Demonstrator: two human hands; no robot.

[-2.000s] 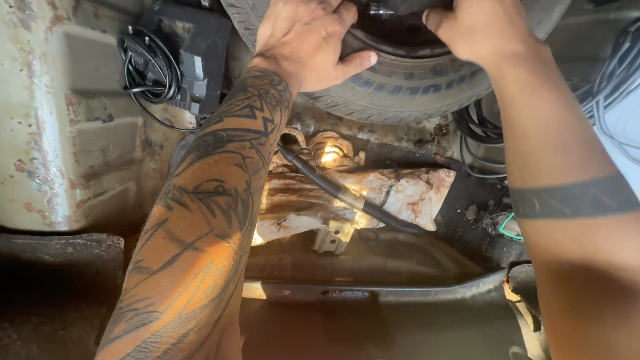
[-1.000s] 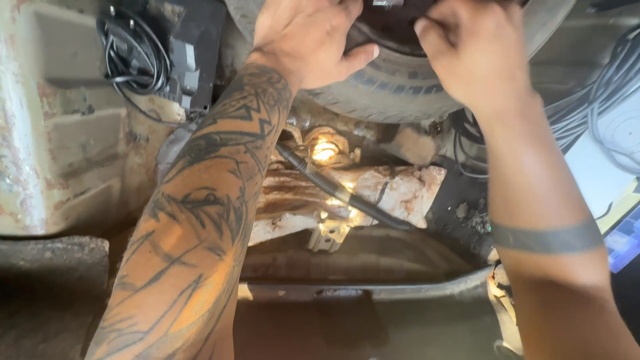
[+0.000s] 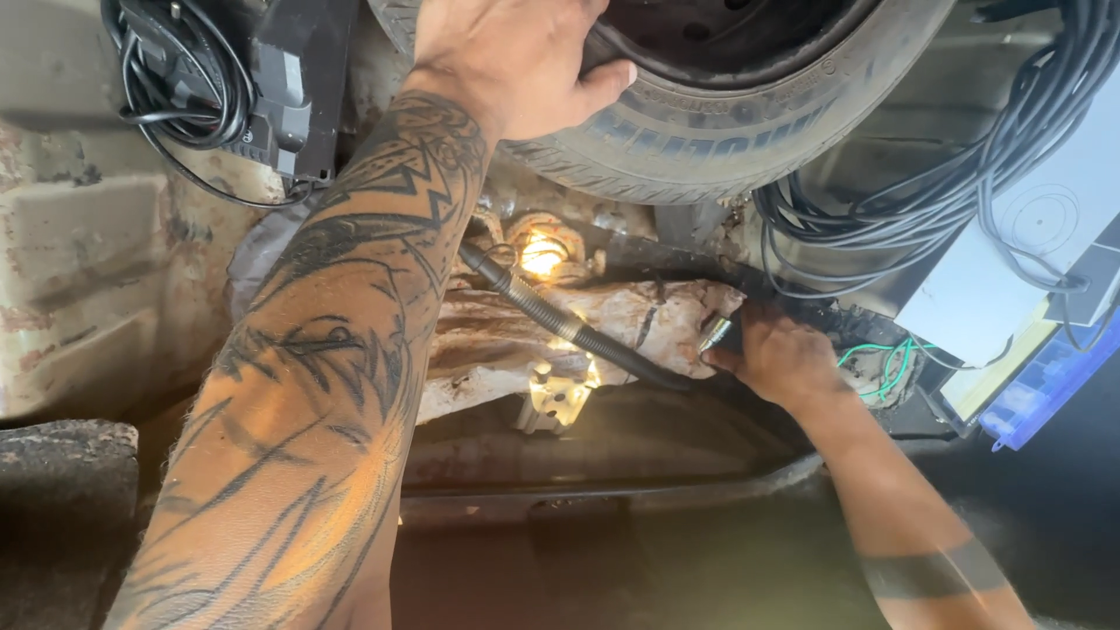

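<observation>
My left hand [image 3: 525, 70] rests on the tire [image 3: 682, 149] of a wheel at the top, thumb apart, its fingers partly beyond the frame's edge. At the right, my right hand [image 3: 774, 354] holds a small shiny threaded metal part [image 3: 715, 332] near its thumb and fingertips, beside the end of a stained, pale wrapped bundle [image 3: 612, 315]. A black corrugated tube [image 3: 560, 324] lies slantwise across this bundle. Below it a metal bracket [image 3: 560, 401] catches bright light.
Coiled black cable [image 3: 184, 96] lies on a black device [image 3: 306, 79] at upper left. More looped cable [image 3: 954, 192] hangs over a white box [image 3: 1024, 236] at right, above a blue plastic case [image 3: 1050, 385]. A car-body edge [image 3: 612, 494] runs along below.
My right hand has come down from the wheel to the right end of the bundle, and a shiny metal part now shows in it. My left hand stays on the tire.
</observation>
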